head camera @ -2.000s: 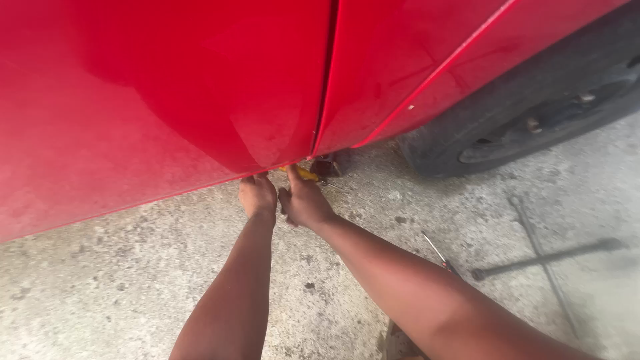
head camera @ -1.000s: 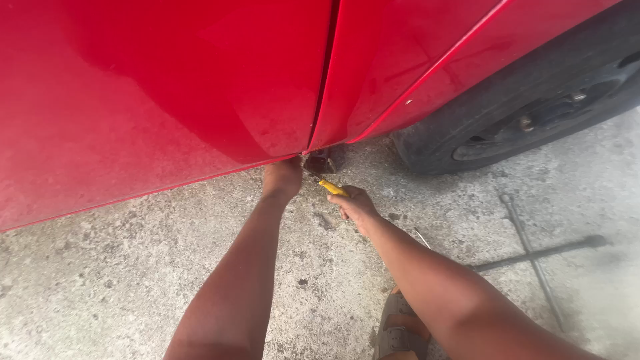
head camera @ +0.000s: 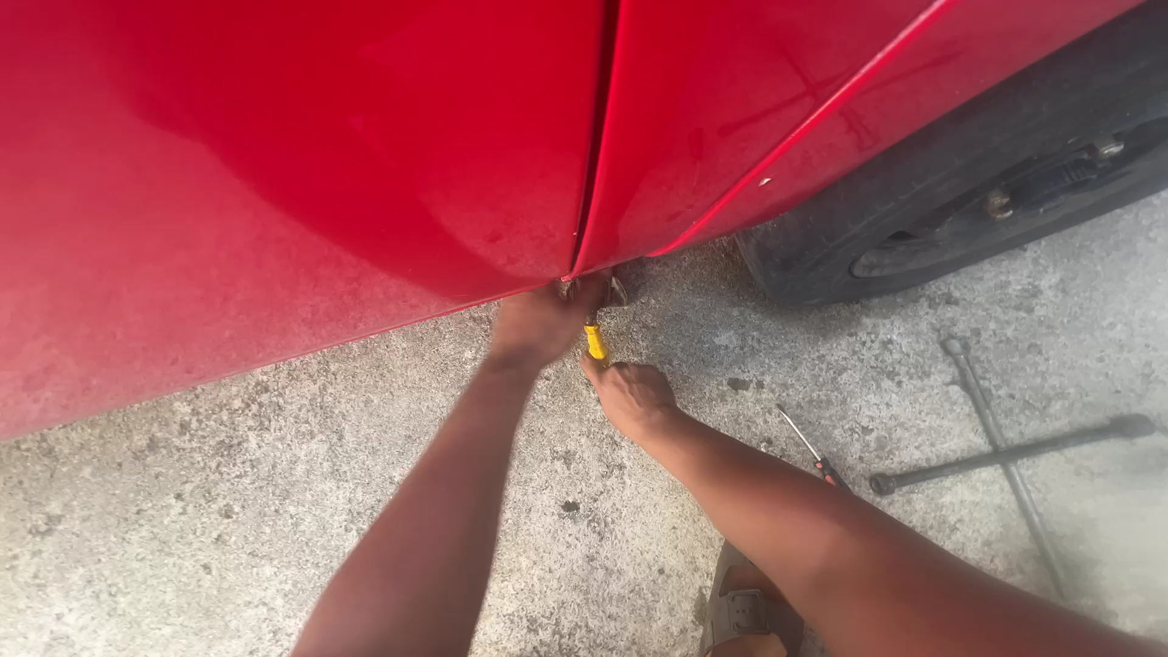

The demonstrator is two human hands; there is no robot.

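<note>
My right hand [head camera: 631, 392] grips a tool by its yellow handle [head camera: 596, 345], whose far end runs up toward the underside of a red car [head camera: 365, 137]. My left hand [head camera: 543, 321] reaches to the car's lower edge, just left of the yellow handle; its fingers are blurred and partly hidden, so what they hold cannot be told. A dark metal part, perhaps of a jack [head camera: 617, 292], shows under the car beside the left fingers, below the gap between two body panels.
A black tire [head camera: 803, 260] stands at the upper right. On the concrete ground [head camera: 228, 511] lie a four-way lug wrench [head camera: 1004, 453] and a screwdriver [head camera: 826, 470], right of my right forearm. A sandalled foot [head camera: 750, 611] is at the bottom.
Two seconds ago both hands were together at the car's edge with the yellow handle there. My right hand has drawn back from the edge with it; my left hand has shifted right since one second ago.
</note>
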